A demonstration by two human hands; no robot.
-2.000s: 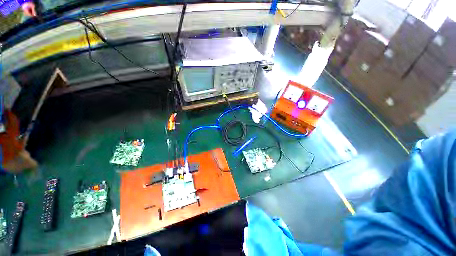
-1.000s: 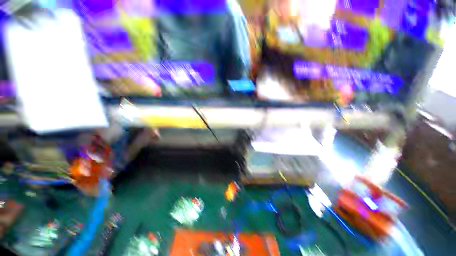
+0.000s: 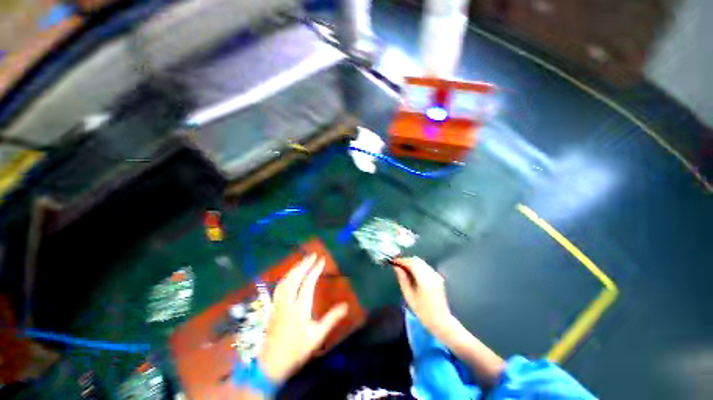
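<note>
My left hand (image 3: 295, 322), with a blue band at its wrist, is over the right part of the orange-red fixture board (image 3: 195, 348). Its fingers are apart and it holds nothing visible. It partly hides a circuit board (image 3: 252, 332) on the fixture. My right hand (image 3: 420, 287) is at the near edge of another circuit board (image 3: 383, 237) right of the fixture. Its thumb and fingers are together at a small dark spot there; blur hides whether they grip the board. A blue stick-like item (image 3: 356, 222) lies left of that board.
An orange meter box (image 3: 432, 139) stands at the back right, with a white item (image 3: 366, 150) and blue cable near it. A grey oscilloscope (image 3: 270, 101) is at the back. Loose circuit boards (image 3: 170, 295) lie left of the fixture. Red-yellow plugs (image 3: 213, 225) stand behind it.
The view has swung down from the screens to the bench and is tilted. Both my hands now show over the bench, the left at the fixture and the right at the right-hand circuit board.
</note>
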